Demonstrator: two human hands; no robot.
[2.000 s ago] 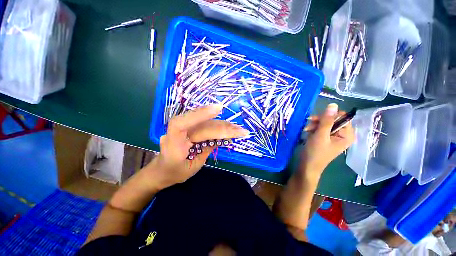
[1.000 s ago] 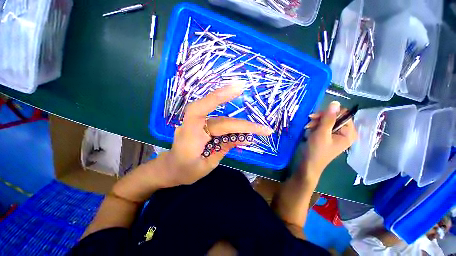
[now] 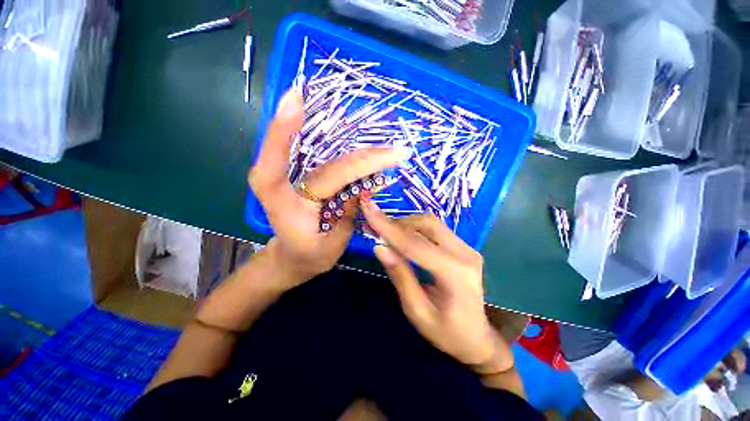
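Note:
My left hand point(image 3: 288, 193) is over the near left part of the blue tray point(image 3: 329, 31), palm side partly up. It holds a curved row of slim metal parts point(image 3: 355, 190), their dark ring ends with pale centres showing. My right hand point(image 3: 440, 284) is at the tray's near edge, its fingertips touching or just under the row. Whether it pinches a part there is hidden. Many silver-white slim parts point(image 3: 444, 156) lie heaped in the tray.
Small clear boxes with some parts point(image 3: 600, 230) stand at right; a few dark-ended parts point(image 3: 561, 226) lie beside them. A lidded clear box point(image 3: 41, 82) is at left, another clear box point(image 3: 493, 29) beyond the tray. Two loose parts point(image 3: 247, 70) lie left of the tray.
My right hand has moved left from beside the right boxes to the row, and the dark slim item is no longer seen in it. My left hand has shifted left and turned, still holding the row.

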